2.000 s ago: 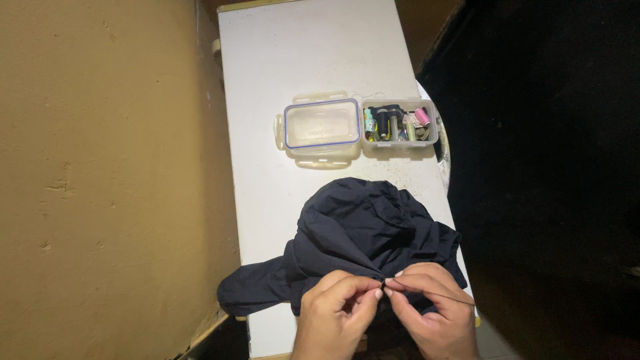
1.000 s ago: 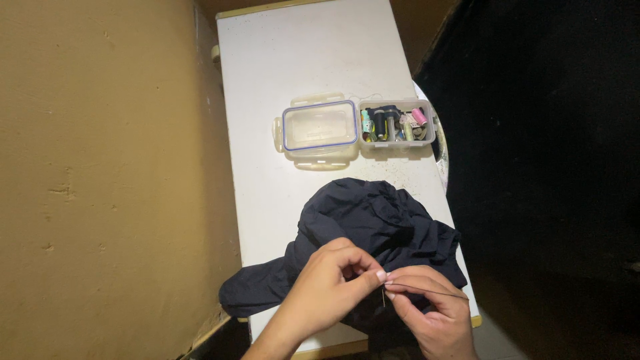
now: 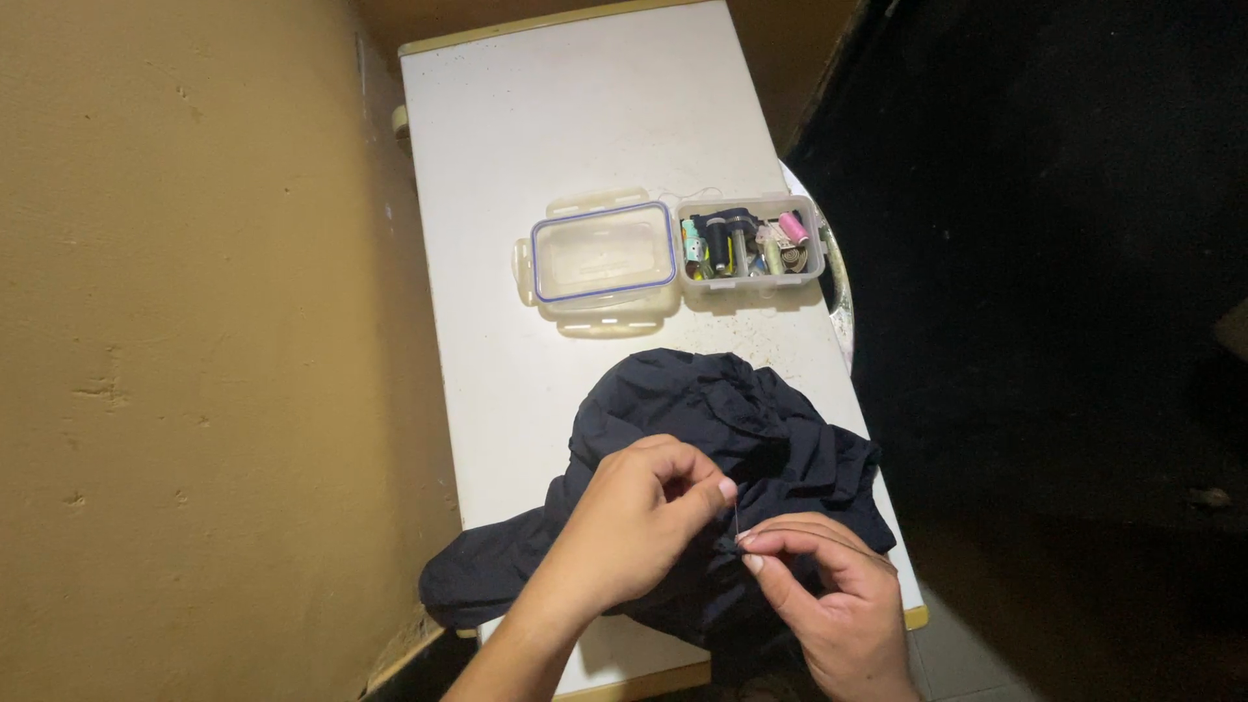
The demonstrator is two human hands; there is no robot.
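Observation:
A dark navy cloth garment (image 3: pixel 673 409) lies bunched over the near part of the white table, one sleeve-like end stretching left. My left hand (image 3: pixel 648 507) is above it, thumb and forefinger pinched on a thin thread or needle (image 3: pixel 737 515); which of the two is too fine to tell. That thin line runs down to my right hand (image 3: pixel 829 595), whose thumb and fingertips pinch a small bit of the dark cloth. A dark strand seems to cross the right fingers.
Beyond the garment, a clear plastic lid with a blue seal (image 3: pixel 604 255) lies beside a plastic box (image 3: pixel 751 283) of thread spools, a pink one (image 3: pixel 794 229) among them. The white table (image 3: pixel 585 107) stands near a tan wall (image 3: pixel 195 341); a white curved rim (image 3: pixel 840 292) shows at right.
My left hand has risen from the cloth, where its fingertips met those of my right hand two seconds ago. A thin line now spans between the hands. The right hand stays near the same place.

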